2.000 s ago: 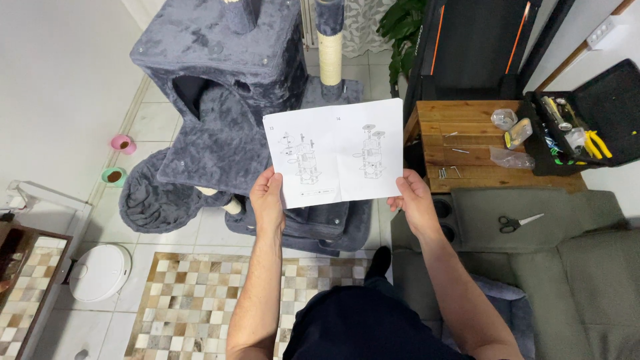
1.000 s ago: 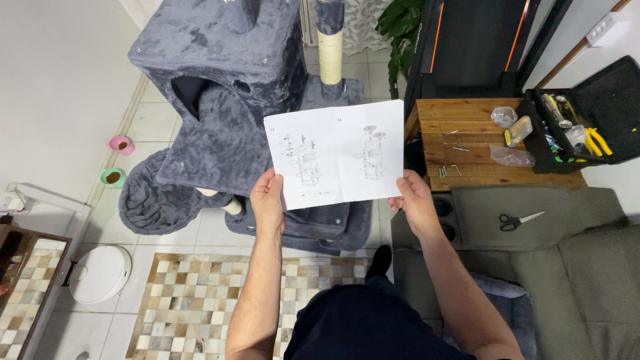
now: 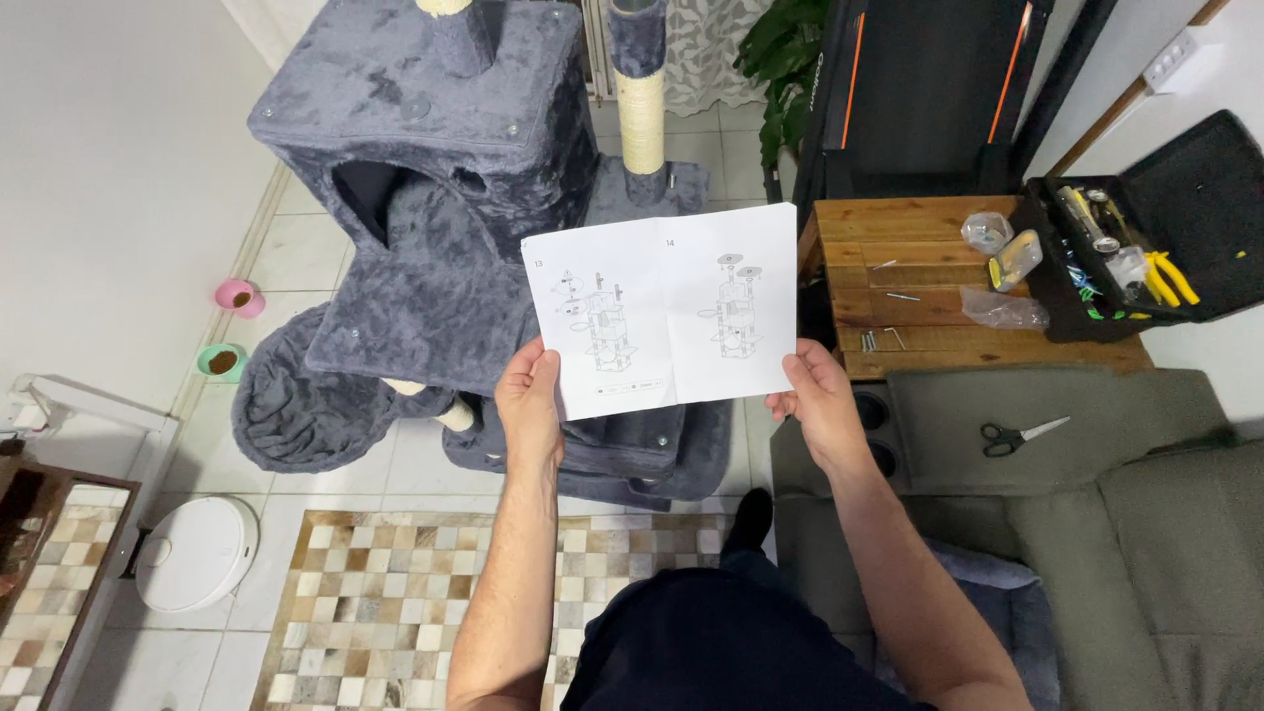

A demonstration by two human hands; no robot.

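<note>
An unfolded paper instruction sheet with line drawings of a cat tree is held up in front of me. My left hand grips its lower left edge, thumb on top. At the lower right edge my right hand pinches it between thumb and fingers. Behind the sheet stands a grey plush cat tree with a box-shaped house, a sloping panel and a round plush basket at its left. A sisal-wrapped post rises upright at its rear right; the sheet hides part of the tree.
Bolts and a hex key lie on a wooden table, beside an open black tool box with pliers. Scissors rest on the grey sofa. A robot vacuum and two pet bowls are on the tiled floor at left.
</note>
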